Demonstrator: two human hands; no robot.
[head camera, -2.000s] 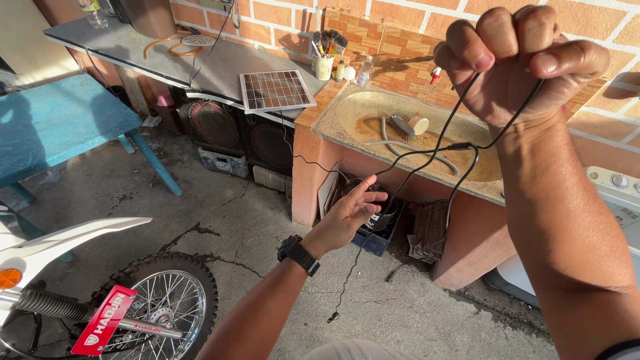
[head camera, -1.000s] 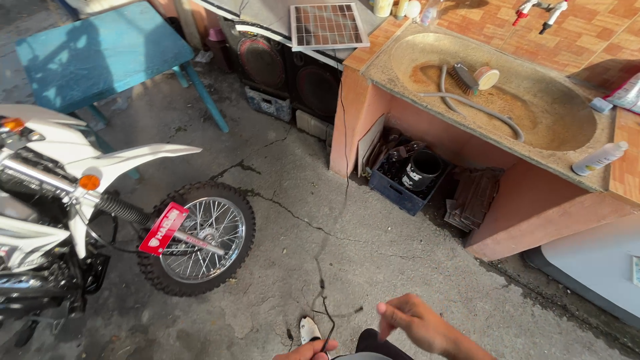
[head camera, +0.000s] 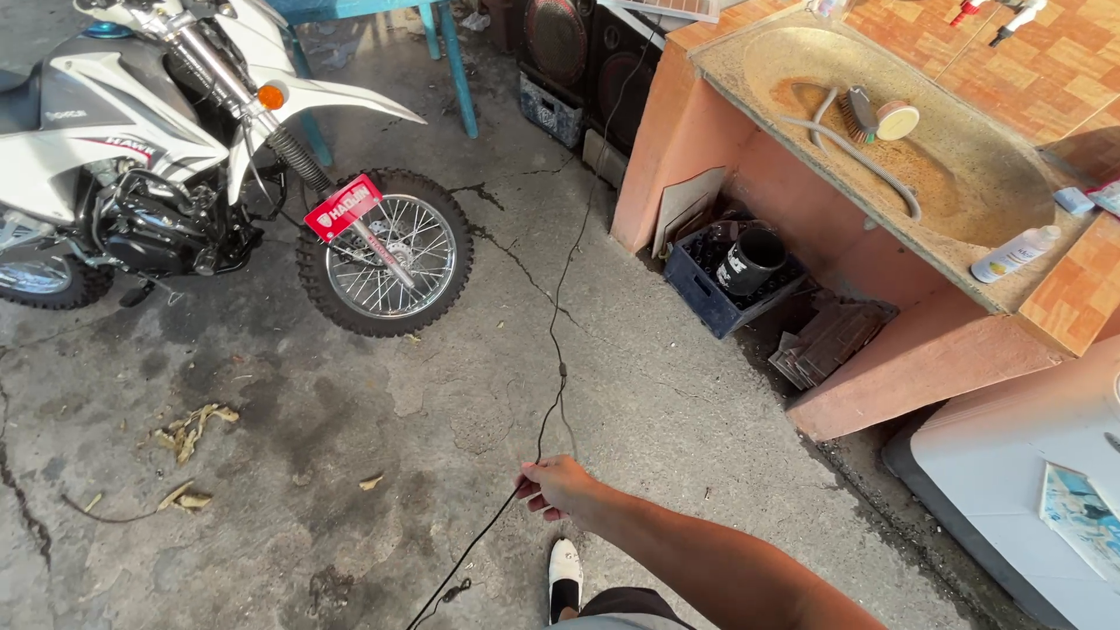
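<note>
My right hand (head camera: 553, 487) pinches a thin black cable (head camera: 555, 325) between thumb and fingers, low in the middle of the view. From the hand the cable runs up across the concrete floor, past a small dark connector, towards a framed solar panel (head camera: 678, 7) at the top edge. Below the hand it slants down to the lower left, where a short branch with a dark plug (head camera: 457, 591) hangs or lies; which of the two is unclear. My left hand is out of view.
A white motorcycle (head camera: 131, 149) stands left, near a blue table (head camera: 337, 9). At right are a stone sink (head camera: 945, 254) holding a brush and hose, a bottle (head camera: 1015, 254) on its rim, a dark blue crate (head camera: 700, 293) underneath, and a white appliance (head camera: 989, 490). Dry leaves (head camera: 194, 430) lie on the floor.
The raised right hand has come down and now holds the cable low over the floor. The left hand has left the view. The view has turned down towards the floor.
</note>
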